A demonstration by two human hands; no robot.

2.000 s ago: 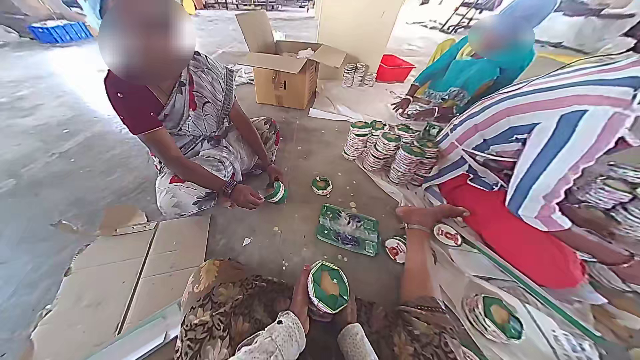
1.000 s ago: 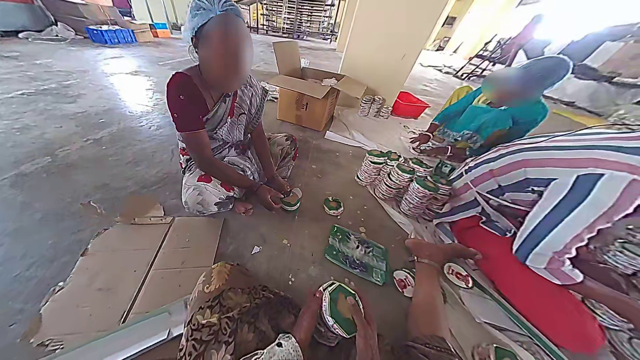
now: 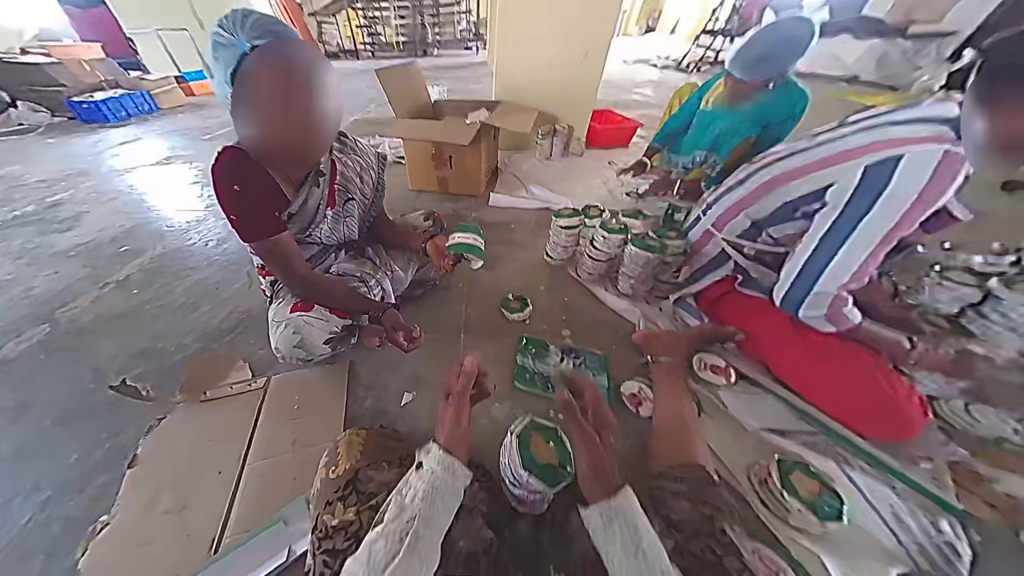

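Observation:
A stack of round labelled pieces with a green and brown top (image 3: 540,464) stands in front of my lap, between my hands. My left hand (image 3: 458,408) is raised to its left, fingers together and pointing up, touching nothing visible. To the stack's right, my right hand (image 3: 590,432) is held up, slightly blurred, close to it but apparently not gripping it. Beyond my right hand a green printed plastic packet (image 3: 538,366) lies on the floor, with a small green-topped round piece (image 3: 516,307) behind it. Across from me, a co-worker holds up a green and white round bundle (image 3: 466,244).
Flattened cardboard (image 3: 188,464) lies at left. An open cardboard box (image 3: 450,156) and a red tub (image 3: 612,130) stand at the back. Several green-topped stacks (image 3: 602,250) stand beside a co-worker in a striped garment (image 3: 840,216). Another stack (image 3: 800,492) rests at lower right.
My hands held the green-topped stack before; now they are off it and it stands between them. The co-worker opposite has raised a round bundle that was low near the floor.

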